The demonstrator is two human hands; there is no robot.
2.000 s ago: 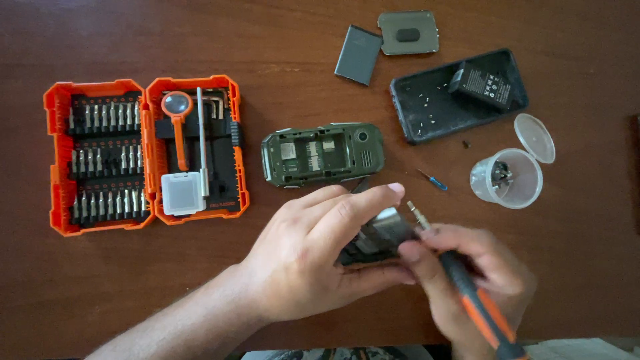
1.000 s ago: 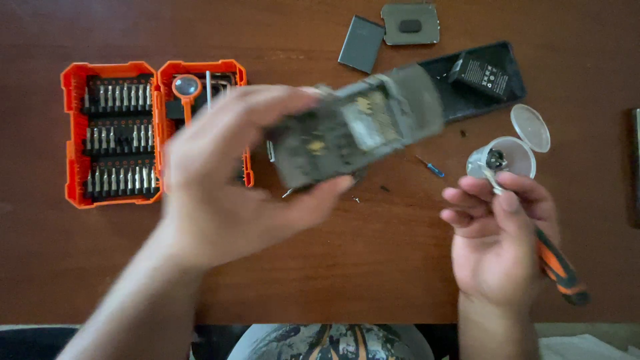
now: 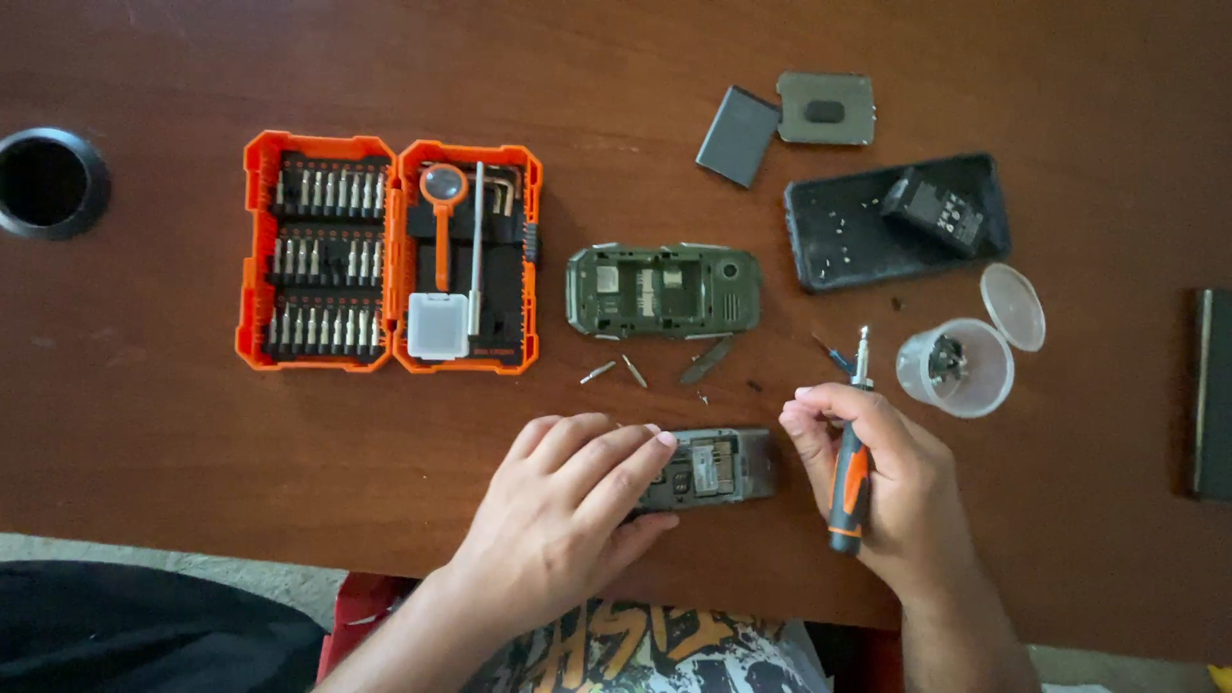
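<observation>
My left hand (image 3: 577, 500) lies over the left part of a grey mobile phone body (image 3: 717, 470) near the table's front edge; its fingers cover that part. In my right hand (image 3: 890, 472) is a black-and-orange screwdriver (image 3: 849, 481), tip pointing away from me, with thumb and forefinger pinched together beside it. Behind the phone body rests a green phone housing (image 3: 664, 289). Two screwdriver bits (image 3: 633, 372), a flat dark green strip (image 3: 707, 361) and tiny screws lie between them. A small blue screwdriver (image 3: 839, 360) is just beyond my right hand.
An open orange bit case (image 3: 393, 289) stands left. At right are a clear plastic cup (image 3: 987, 371) with small dark parts, its lid (image 3: 1013, 306), and a black tray-like case (image 3: 818, 260) bearing a battery (image 3: 934, 212). A flat battery (image 3: 738, 137) and a cover (image 3: 847, 125) lie behind.
The phone body, raised in my left hand a second ago, is now down on the table. My right hand has moved away from the cup, still holding the screwdriver. The view has shifted.
</observation>
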